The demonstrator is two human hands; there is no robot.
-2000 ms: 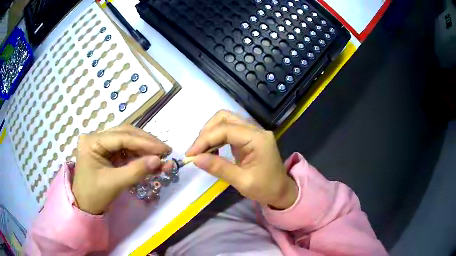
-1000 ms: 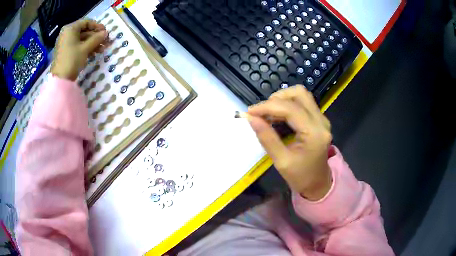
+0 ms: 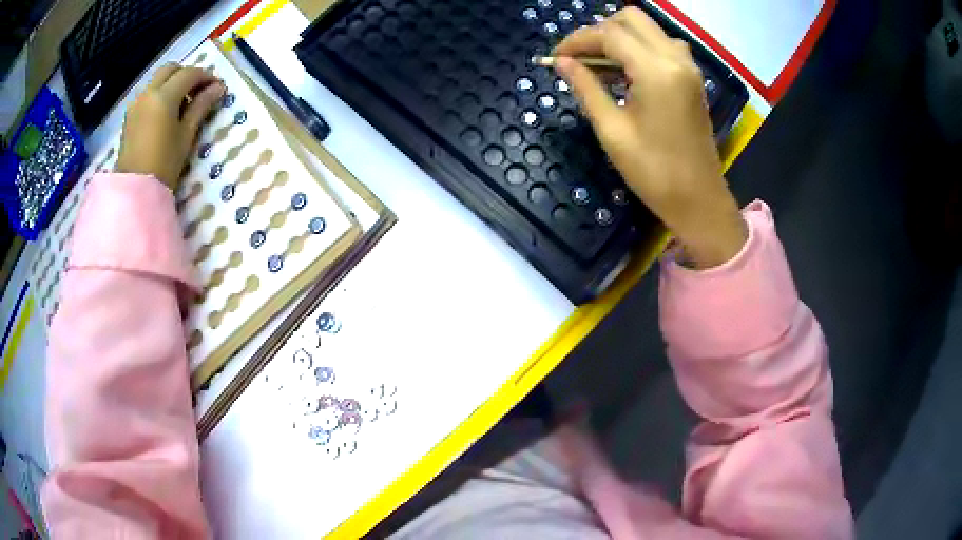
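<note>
My right hand (image 3: 643, 116) pinches a thin tan stick (image 3: 575, 61) over the black component tray (image 3: 448, 132). The stick's tip is at a pocket in the upper part of the tray. Several pockets hold silver round parts (image 3: 530, 118); those at the left are empty. My left hand (image 3: 169, 121) rests on the upper part of the pale loading board (image 3: 253, 158), fingertips bent down beside a ringed part (image 3: 228, 100). Whether it holds something is hidden. More dark-ringed parts sit in the board's linked cutouts.
Loose small rings and parts (image 3: 335, 409) lie scattered on the white table (image 3: 454, 316) below the board. A black pen (image 3: 280, 84) lies along the board's upper edge. A blue bin (image 3: 40, 164) of shiny parts is at the left, beside dark trays (image 3: 121, 47).
My left hand moved from the loose parts up onto the board. My right hand moved with the stick from above the table up over the black tray.
</note>
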